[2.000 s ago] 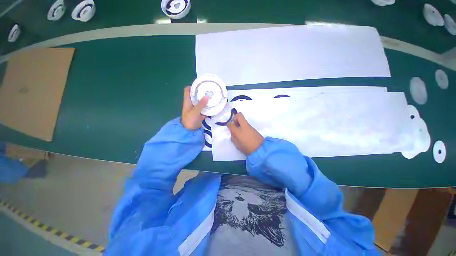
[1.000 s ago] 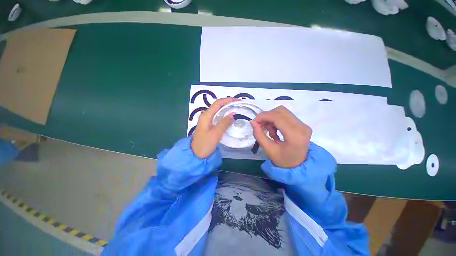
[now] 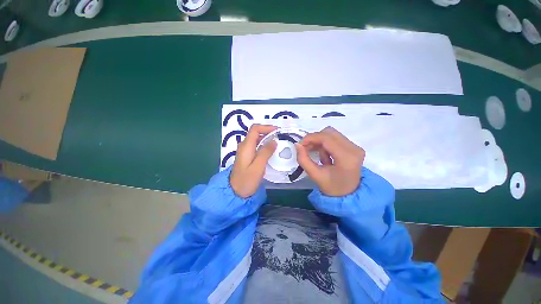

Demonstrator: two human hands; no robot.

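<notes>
A round white housing [image 3: 286,155] is held over the sticker sheet, its ringed inside facing up. My left hand [image 3: 251,161] grips its left rim. My right hand [image 3: 332,160] is at its right side, thumb and forefinger pinching a dark arc sticker [image 3: 295,173] that curves around the inside of the housing. The fingertips hide part of the arc. The sticker sheet [image 3: 232,122] shows dark arcs at its left end and along its top edge. A blank white cover sheet [image 3: 415,151] lies over the rest.
A blank white sheet [image 3: 344,65] lies beyond. A cardboard sheet [image 3: 41,101] is at left. White discs [image 3: 494,163], a small ring [image 3: 517,190] and translucent discs [image 3: 495,113] are at right. More housings [image 3: 194,5] sit past the pale rail [image 3: 136,31].
The housing has moved from the sheet's left end to over the sheet, in front of me. My right hand has brought the arc from beside the housing onto its inside.
</notes>
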